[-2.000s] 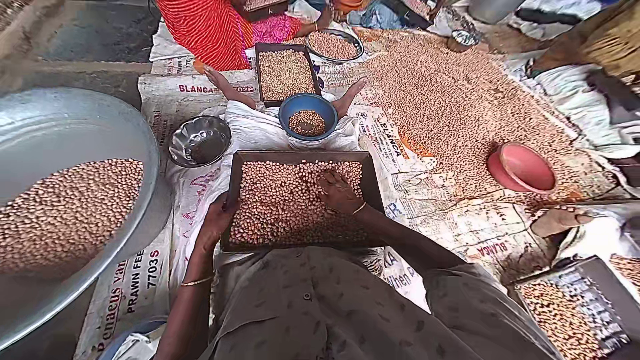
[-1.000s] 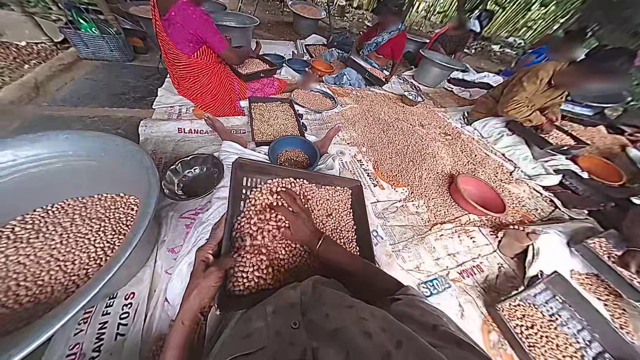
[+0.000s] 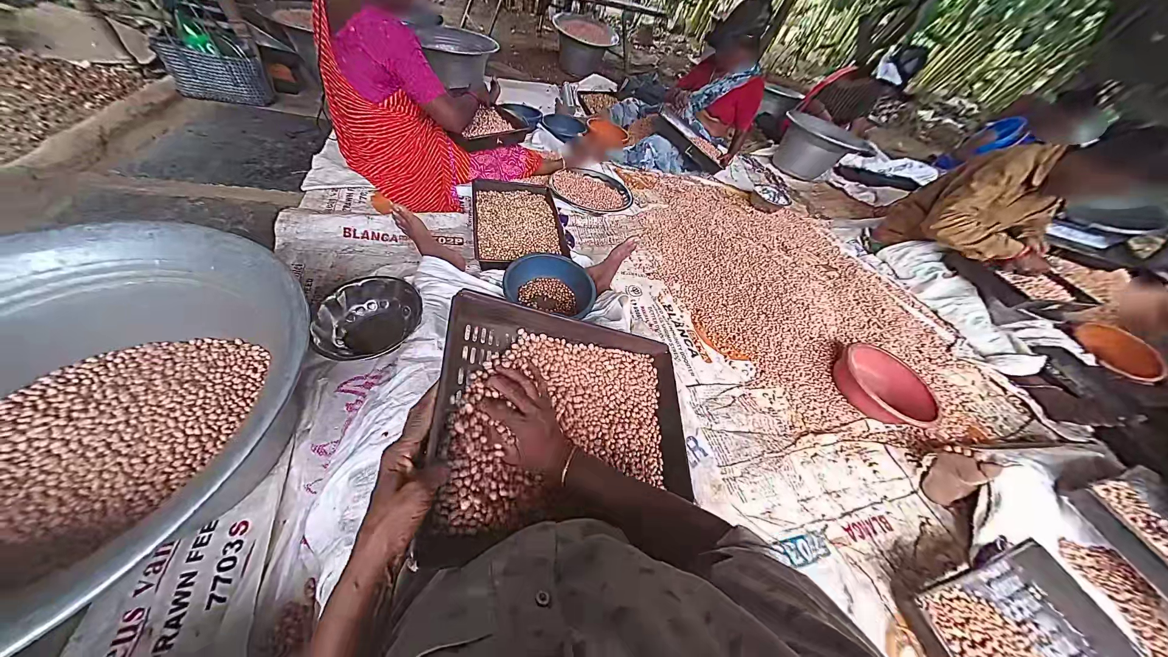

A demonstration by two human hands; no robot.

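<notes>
A dark slotted plastic tray [image 3: 677, 429] lies tilted on my lap, spread with pinkish-brown nuts or seeds [image 3: 602, 392]. My left hand [image 3: 406, 474] grips the tray's left edge. Flat on the nuts, fingers spread, rests my right hand [image 3: 529, 424]; whether it holds any is hidden. Just beyond the tray, a blue bowl [image 3: 550, 285] contains some darker nuts. A dark, shiny, empty-looking bowl [image 3: 366, 318] is left of it. Farther off stands another dark tray [image 3: 518, 224] of paler nuts. At the far left a large metal basin [image 3: 274, 301] holds a heap of the nuts.
Printed sacks [image 3: 730, 456] cover the ground, with a wide spread of nuts [image 3: 757, 283] and a red bowl [image 3: 883, 383] at right. Several people sit around with trays and basins. More trays [image 3: 1013, 602] lie at lower right, beside a person's foot.
The view has tilted up, bringing the other people into sight. My right hand has moved toward the left part of the tray. The tray's far left corner shows more bare slots than before.
</notes>
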